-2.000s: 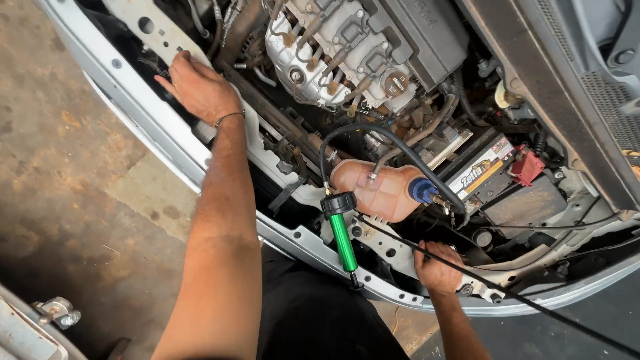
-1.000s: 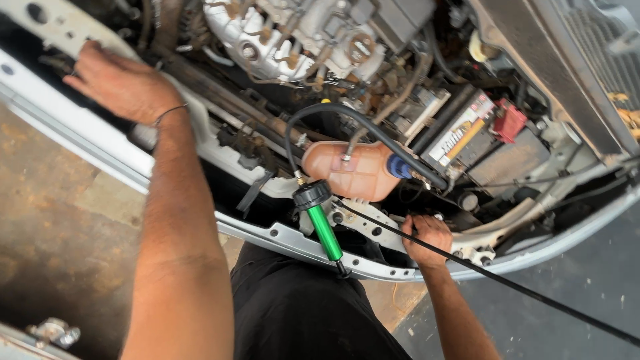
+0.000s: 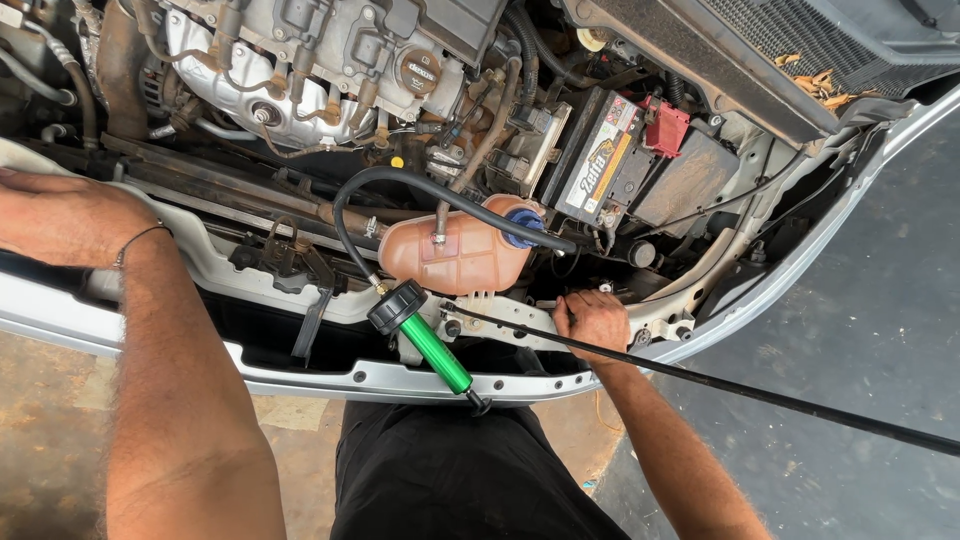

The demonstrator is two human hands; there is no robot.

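Observation:
My left hand (image 3: 71,219) rests on the car's white front crossmember at the left edge; its fingertips are cut off by the frame. My right hand (image 3: 592,322) has its fingers curled over the crossmember (image 3: 517,315), right of the coolant expansion tank (image 3: 450,251). A blue cap adapter (image 3: 525,227) sits on that tank's neck. From it a black rubber hose (image 3: 420,178) loops to a green hand pump (image 3: 435,351) with a black collar, which leans across the crossmember toward the bumper edge. The black hood prop rod (image 3: 712,382) passes over my right wrist.
The engine (image 3: 322,67) with its brown oil filler cap (image 3: 420,73) lies behind the tank. A car battery (image 3: 600,161) with a red terminal cover (image 3: 664,129) stands at the right. Dry leaves (image 3: 821,86) lie by the cowl grille. The bumper edge (image 3: 300,382) runs in front of my legs.
Both hands stay at about the same places on the crossmember. The camera view has shifted, so my left hand now lies at the frame's edge. The pump and hose look unchanged.

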